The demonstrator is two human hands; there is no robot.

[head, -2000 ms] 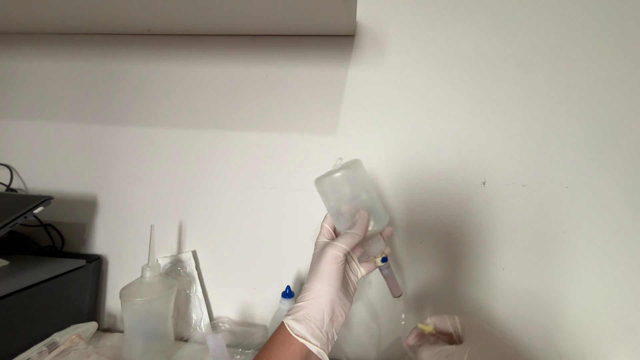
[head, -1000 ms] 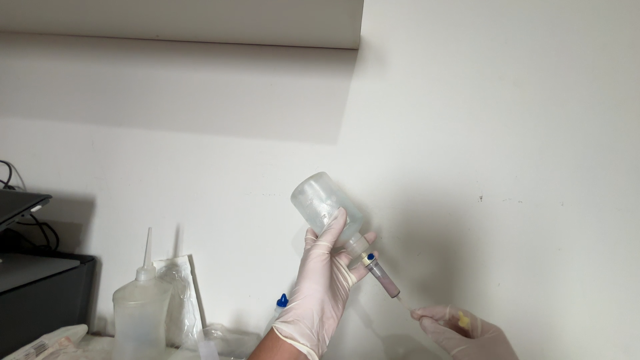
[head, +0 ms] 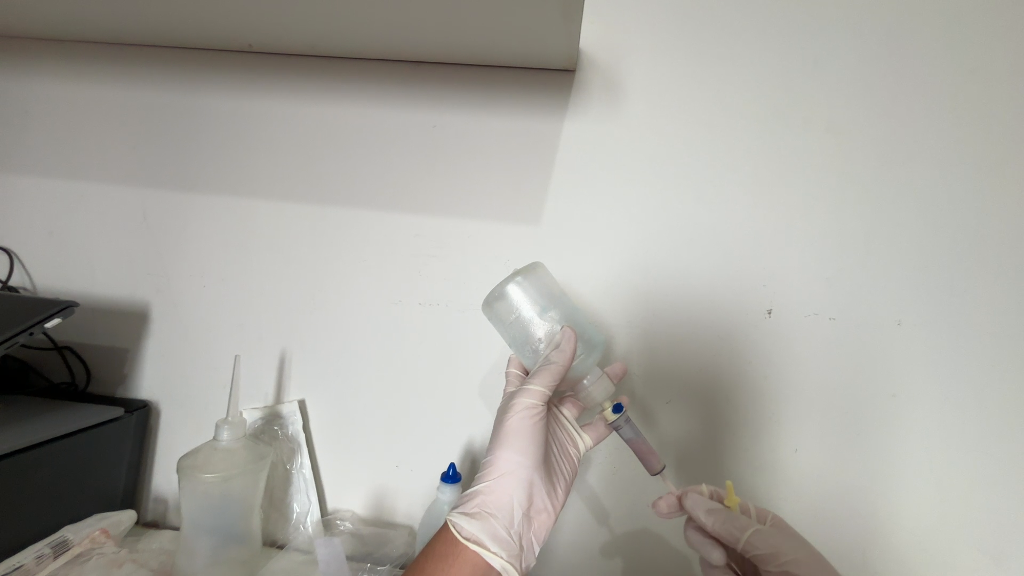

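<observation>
My gloved left hand [head: 538,432] holds a translucent plastic bottle [head: 538,316] tilted neck-down, with clear liquid inside. At the bottle's neck is a drip chamber [head: 638,446] with a blue cap on its side [head: 617,409]; it looks pinkish and slants down to the right. Thin tubing [head: 669,483] leaves its lower end and runs to my gloved right hand [head: 724,524], whose thumb and forefinger pinch it. A small yellow plastic piece [head: 732,495] shows at the right hand's fingers.
At left stand a translucent squeeze bottle with a pointed nozzle [head: 222,488], a clear-and-white pouch [head: 284,456] and a blue-capped bottle [head: 442,504]. Plastic wrappers [head: 368,532] lie between them. A dark device [head: 68,464] with cables is at far left. A shelf [head: 288,32] overhangs above.
The held bottle has gone from nearly upright upside-down to a stronger slant. My right hand has risen and come to the tubing below the drip chamber.
</observation>
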